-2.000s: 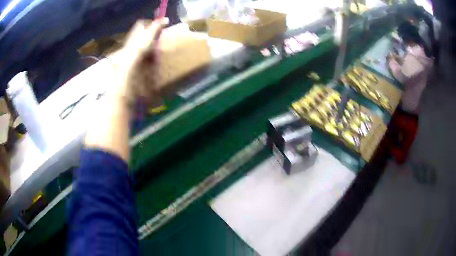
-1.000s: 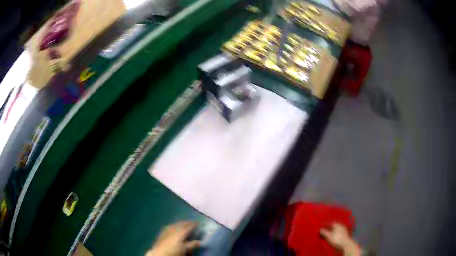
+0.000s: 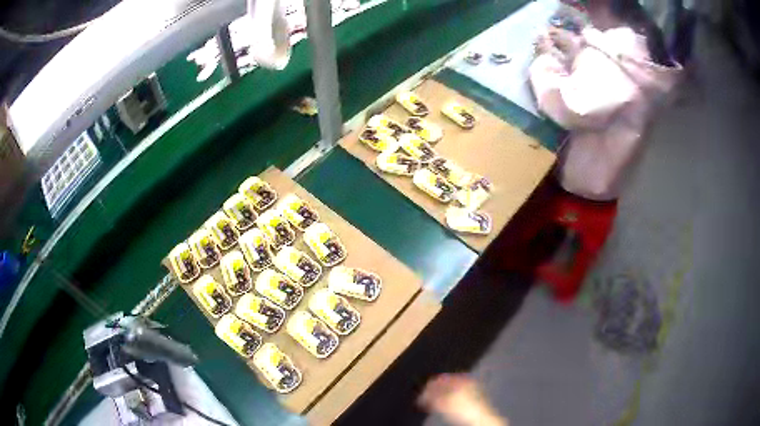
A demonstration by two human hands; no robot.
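Observation:
Rows of yellow-and-black units (image 3: 277,287) lie on a brown cardboard sheet (image 3: 390,291) in front of me. A second cardboard sheet (image 3: 521,154) behind holds a looser group of similar units (image 3: 433,183). My right hand (image 3: 458,399) is blurred at the bottom edge, over the floor side of the bench and touching no unit; its fingers are too blurred to read. My left hand is not in view. The silver-and-black screw feeder (image 3: 125,378) is at bottom left, with a blurred grey cylinder, seemingly the screwdriver (image 3: 158,343), over it.
A white mat (image 3: 200,395) shows beside the feeder. The green conveyor (image 3: 250,133) runs along the left, with a grey post (image 3: 323,75) at its rail. A person in pink (image 3: 604,91) sits on a red stool (image 3: 575,241). A white gridded tray (image 3: 71,173) is opposite.
The view has swung right and closer to the cardboard sheets; the feeder and mat now sit at bottom left. My left hand and the near red stool have left the picture.

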